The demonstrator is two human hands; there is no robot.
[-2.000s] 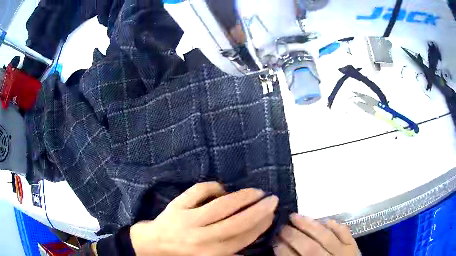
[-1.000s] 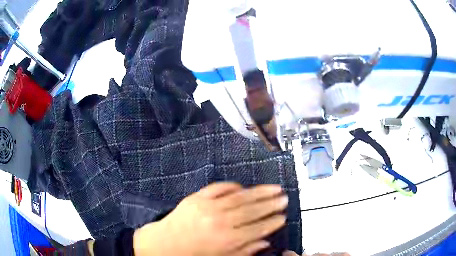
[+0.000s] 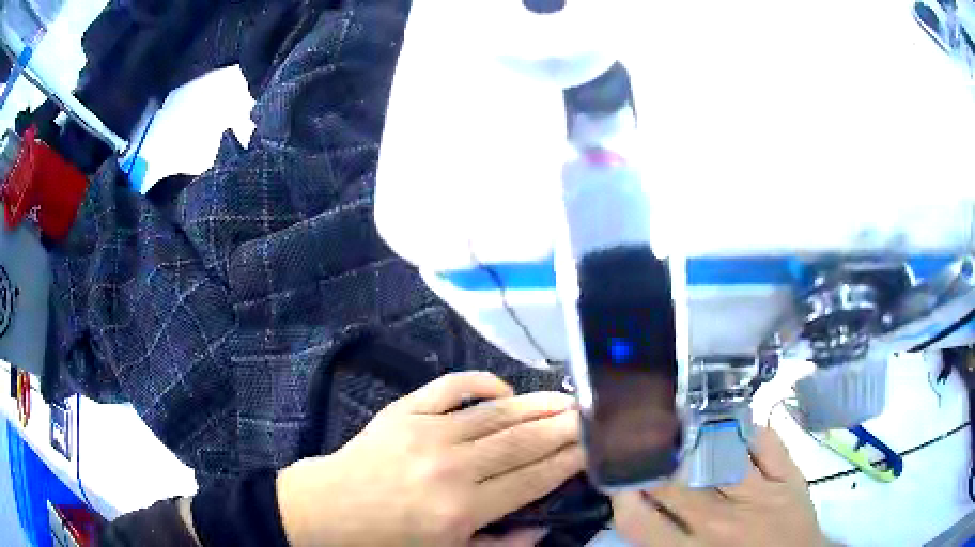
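Note:
The dark checked cloth [image 3: 310, 267] lies rumpled at left and centre, its right part passing under the white sewing machine head [image 3: 481, 150]. My left hand [image 3: 428, 470] lies flat on the cloth just left of the take-up lever guard [image 3: 631, 353], fingers pointing right. My right hand [image 3: 738, 502] is at the bottom, right of the guard, its fingers bent near the grey-blue block [image 3: 718, 449]. The guard and head hide the presser foot, the needle and part of my right hand. Whether my right fingers grip cloth cannot be seen.
Thread snips [image 3: 866, 454] with a yellow-green and blue handle lie right of my right hand. The thread tension knob [image 3: 845, 390] juts from the head above them. A red container [image 3: 43, 187] stands at far left beside a thin metal rod.
The view has moved closer over the machine head, which now hides more cloth. My left hand has stayed on the cloth, near the foot area. My right hand has come up beside the block.

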